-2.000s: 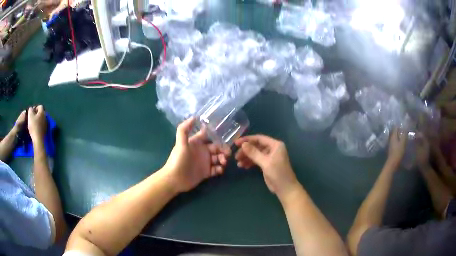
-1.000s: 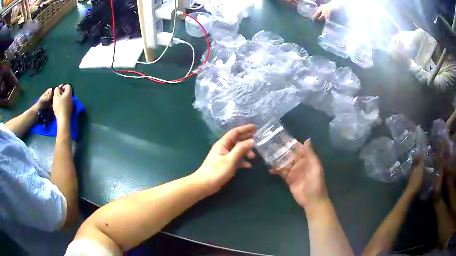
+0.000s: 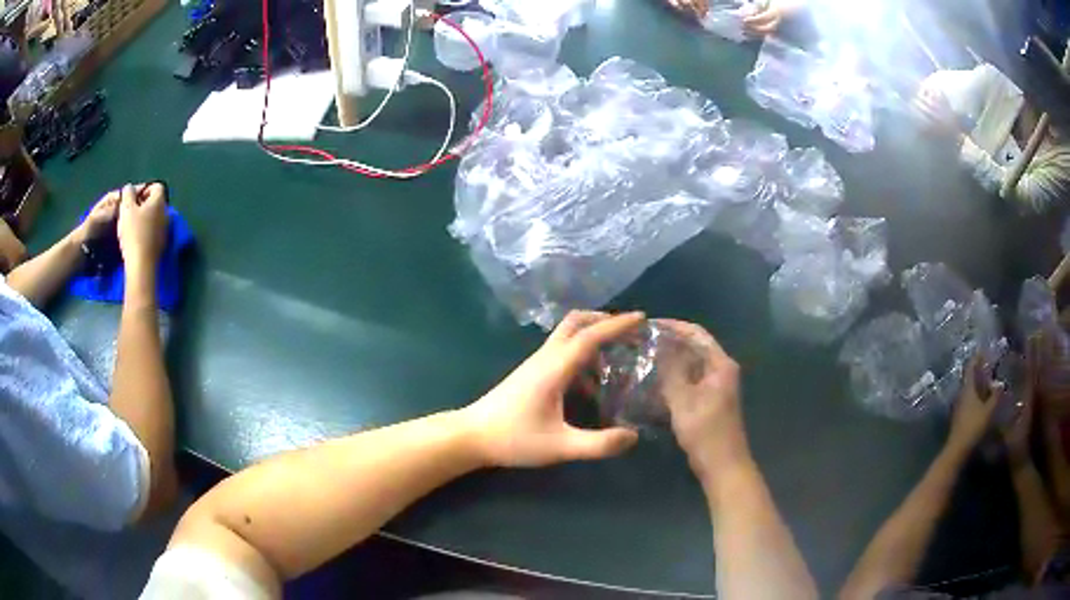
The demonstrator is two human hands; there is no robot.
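Observation:
A clear round plastic container (image 3: 634, 373) is between my two hands above the near part of the table, with a round end towards me. My left hand (image 3: 546, 393) curves around its left side, forefinger at the top and thumb below. My right hand (image 3: 708, 393) holds its right side; some of its fingers show blurred through or behind the clear plastic. Just beyond lies a large heap of crinkled clear bags and bagged containers (image 3: 587, 176).
The dark green table (image 3: 317, 375) has a pale near edge. At left, a person's hands (image 3: 131, 220) are over a blue cloth (image 3: 164, 275). Cables (image 3: 405, 171) loop by a post (image 3: 344, 70). At right, another person's hand (image 3: 972, 399) touches bagged containers (image 3: 898, 363).
The container has turned from lying lengthwise to showing a round end. My left hand has opened around its left side. More loose film shows at the heap's near side.

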